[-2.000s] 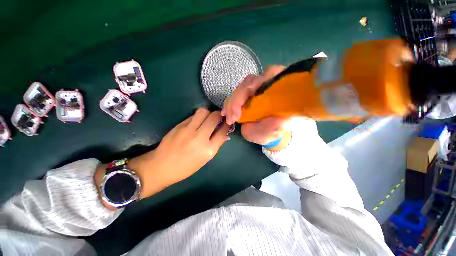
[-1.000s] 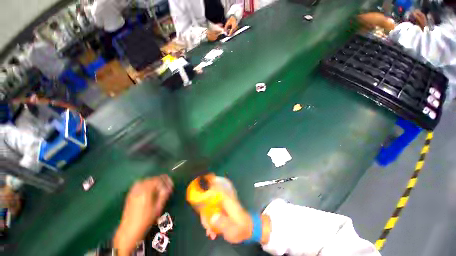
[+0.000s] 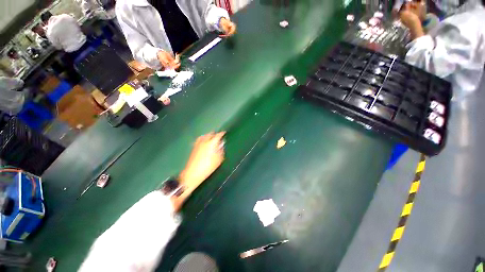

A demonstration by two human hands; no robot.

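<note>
My left hand (image 3: 205,156), with a dark watch at the wrist, is stretched forward over the green bench. Its fingers are bent and slightly blurred; whether they hold something small cannot be told. My right hand and the orange screwdriver are out of the picture. A pink-rimmed housing (image 3: 290,81) lies on the bench beyond my left hand, left of the black component tray (image 3: 332,112). Another housing (image 3: 102,180) lies at the left. The round screw dish (image 3: 195,263) is cut off by the bottom edge. Tweezers (image 3: 263,248) and a white scrap (image 3: 267,211) lie right of it.
The tray holds housings (image 3: 436,119) in its right-hand pockets. A small tan scrap (image 3: 281,142) lies mid-bench. A blue box (image 3: 22,207) stands at left. One person (image 3: 151,32) works across the bench, another (image 3: 444,53) at upper right. Yellow-black tape (image 3: 404,218) marks the floor.
The view has shifted toward the far bench. My left hand has reached forward, away from the housings near me. My right hand and the screwdriver have gone out of the picture.
</note>
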